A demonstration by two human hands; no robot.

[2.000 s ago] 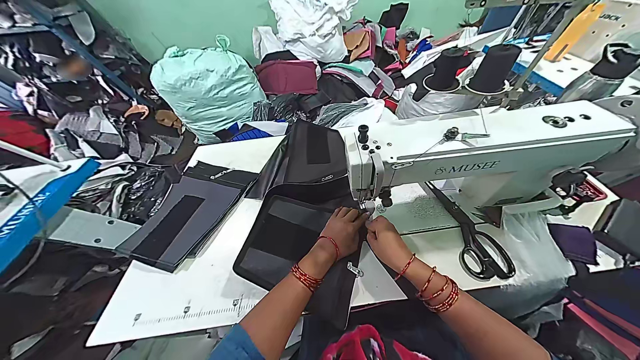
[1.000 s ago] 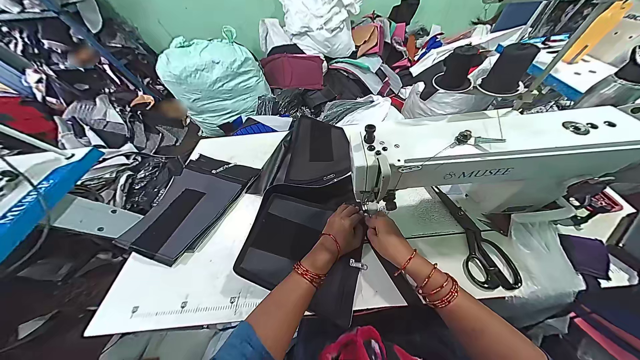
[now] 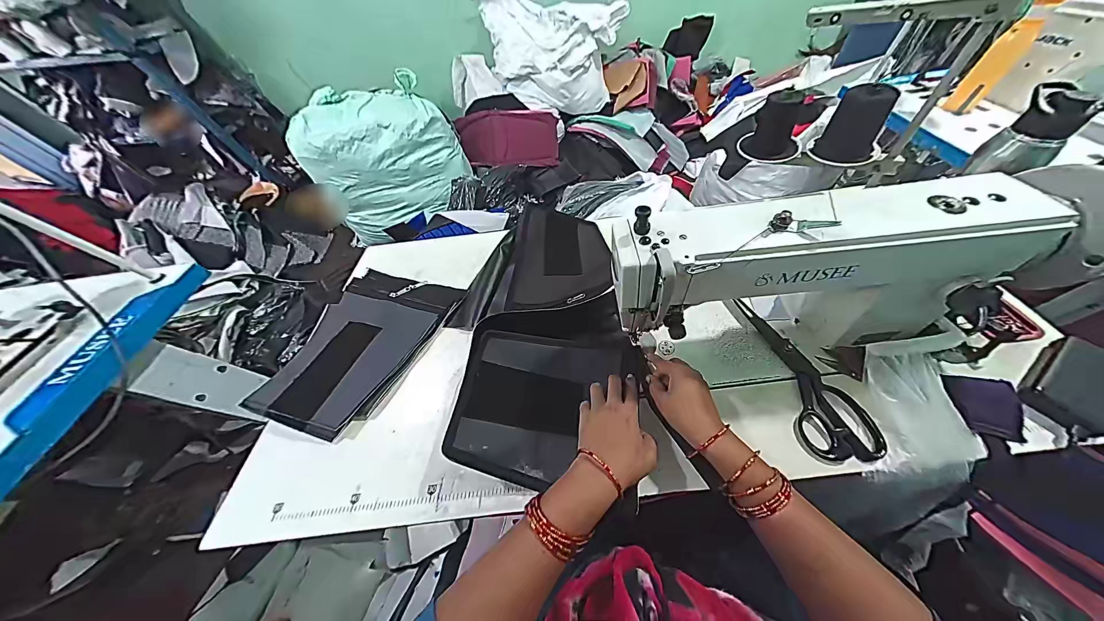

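Observation:
A black fabric panel with a darker band (image 3: pixel 526 397) lies under the presser foot side of a white sewing machine (image 3: pixel 828 267). My left hand (image 3: pixel 617 431) rests on the panel's right part, fingers spread and pointing at the needle area. Close beside the foot, my right hand (image 3: pixel 681 397) pinches the edge of a narrow black strip (image 3: pixel 681 431) that hangs toward me. Behind the panel, another black flap with a zipper pull (image 3: pixel 561 259) stands folded up against the machine head. The needle tip itself is hard to make out.
Black-handled scissors (image 3: pixel 832 423) lie right of my right hand, blades under the machine arm. A stack of dark panels (image 3: pixel 345 354) lies on the white table (image 3: pixel 362 483) at left. Black thread cones (image 3: pixel 854 125) stand behind the machine. A pale green sack (image 3: pixel 379 155) sits beyond the table.
My left hand has moved back toward me from the presser foot and lies flatter on the panel. The panel has turned slightly, and the zipper pull near my hands no longer shows.

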